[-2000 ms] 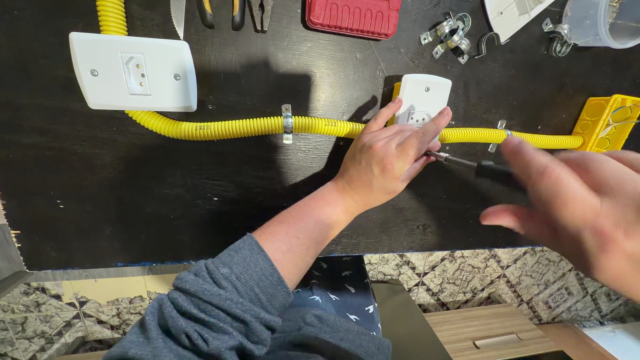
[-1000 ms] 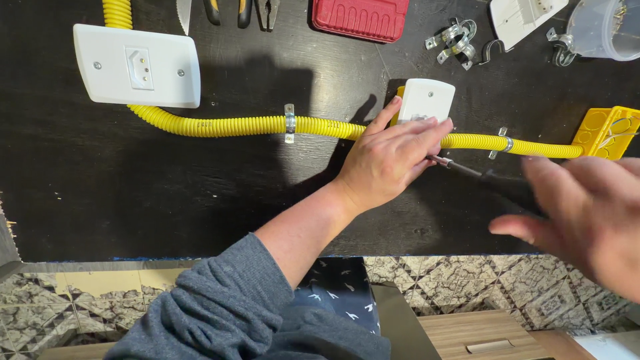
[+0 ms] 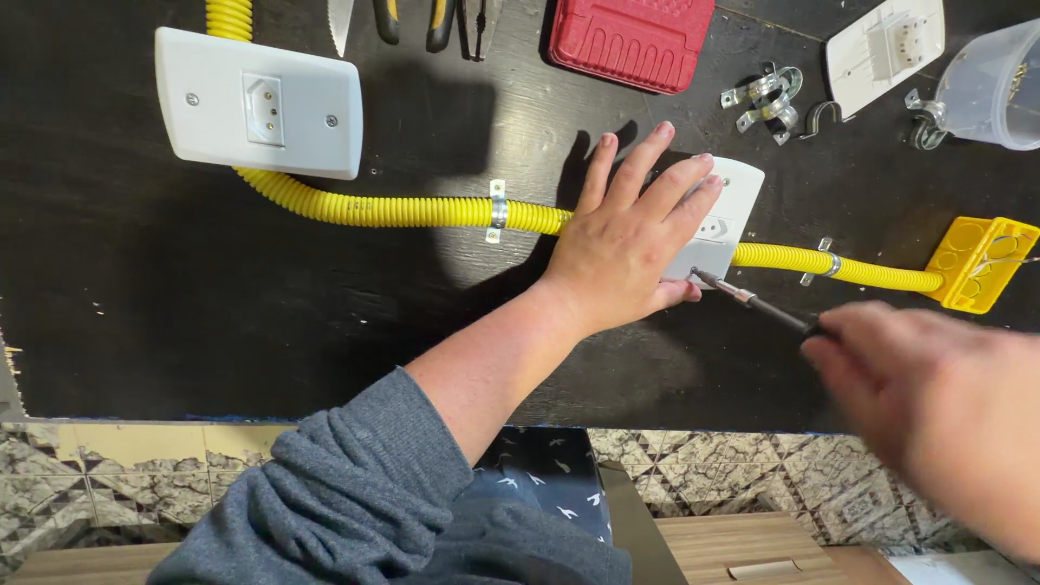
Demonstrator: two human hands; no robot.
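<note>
My left hand lies with spread fingers over the left part of a white outlet cover plate, its thumb at the lower edge. My right hand, blurred, is closed on the dark handle of a screwdriver. The screwdriver's tip is at the plate's lower screw. Yellow corrugated conduit runs from a second white outlet plate toward the one under my hand. More of it continues right to a yellow electrical box. Metal straps cross the conduit.
Along the back of the black tabletop lie a serrated blade, pliers, a red case and loose metal conduit clamps. Another outlet plate and a clear plastic tub are at the back right.
My left hand's fingers have spread and shifted left, showing more of the plate's lower part and its screw. The screwdriver in my right hand stays at the plate's lower edge area.
</note>
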